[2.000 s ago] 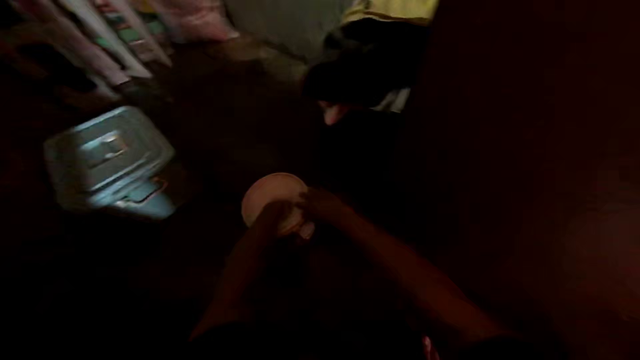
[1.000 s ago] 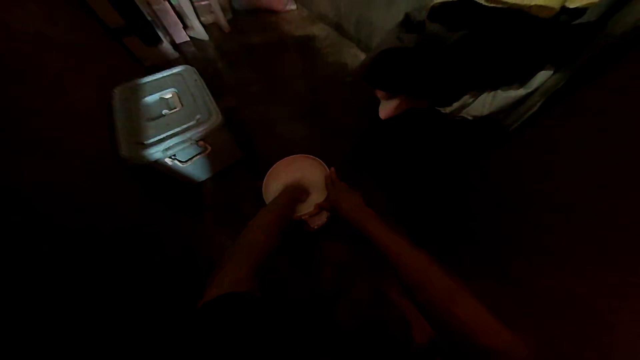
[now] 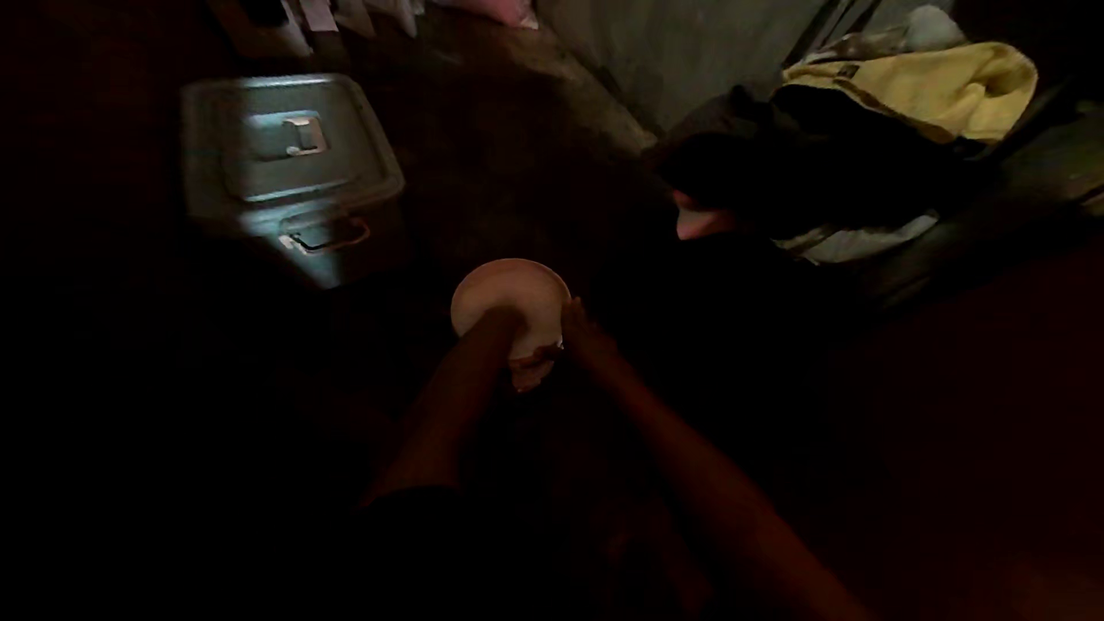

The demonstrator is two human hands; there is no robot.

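Observation:
A pale round bowl (image 3: 539, 297) is at the middle of the dark head view. My left hand (image 3: 504, 321) reaches over its near left side, with the fingers down inside; whether they hold anything is too dark to tell. Along the bowl's right rim lies my right hand (image 3: 586, 332), its fingers against the edge and gripping it. A small pale, crumpled-looking thing (image 3: 529, 373) shows just below the near rim; what it is cannot be made out.
A metal box with a lid and wire handles (image 3: 302, 177) stands at the left. At the upper right, a yellow cloth (image 3: 940, 86) lies on dark cloth beside a grey wall (image 3: 673, 60). A pink bag-like thing (image 3: 496, 10) is at the top.
The view has swung, bringing the yellow cloth more fully into sight. Both hands have stayed at the bowl, the left inside it and the right at its rim.

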